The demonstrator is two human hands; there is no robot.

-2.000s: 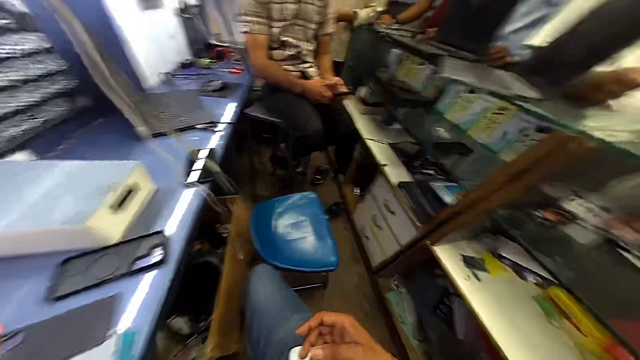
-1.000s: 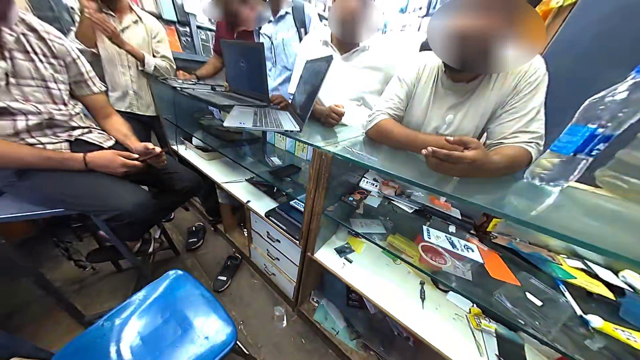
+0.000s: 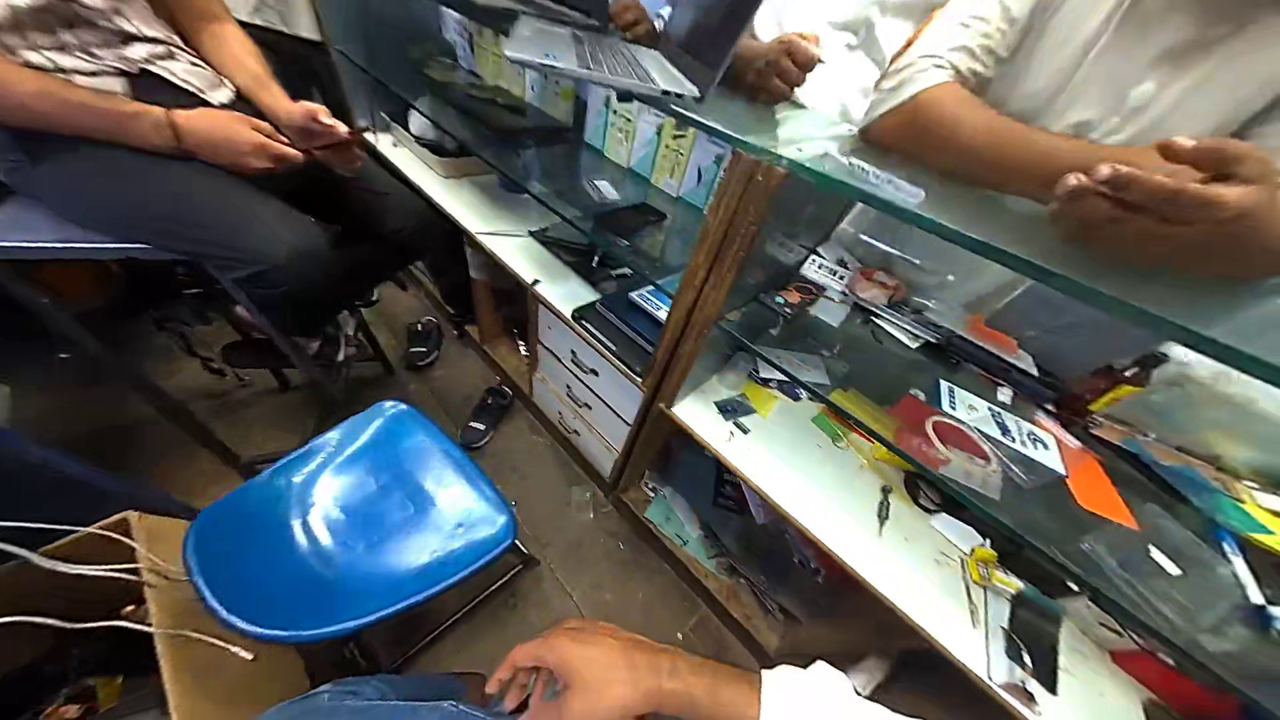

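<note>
At the bottom centre my right hand (image 3: 590, 672) rests on the knee of my blue jeans (image 3: 385, 698), its fingers loosely bent. Its fingertips are partly cut off by the frame edge, and whether something small lies under them cannot be told. A white sleeve (image 3: 825, 692) covers that forearm. My left hand is out of view. Just ahead of the knee stands a stool with a glossy blue plastic seat (image 3: 350, 525).
A glass counter (image 3: 1000, 245) with cluttered shelves runs along the right, above white drawers (image 3: 580, 385). A seated person's hands (image 3: 240, 138) hold a phone at upper left. Another person's hands (image 3: 1170, 205) rest over the counter. Black shoes (image 3: 487, 415) lie on the floor; a cardboard box (image 3: 200, 640) stands lower left.
The view has swung right towards the counter, then down. My right hand, seen near the knee two seconds ago and out of view one second ago, is in view again.
</note>
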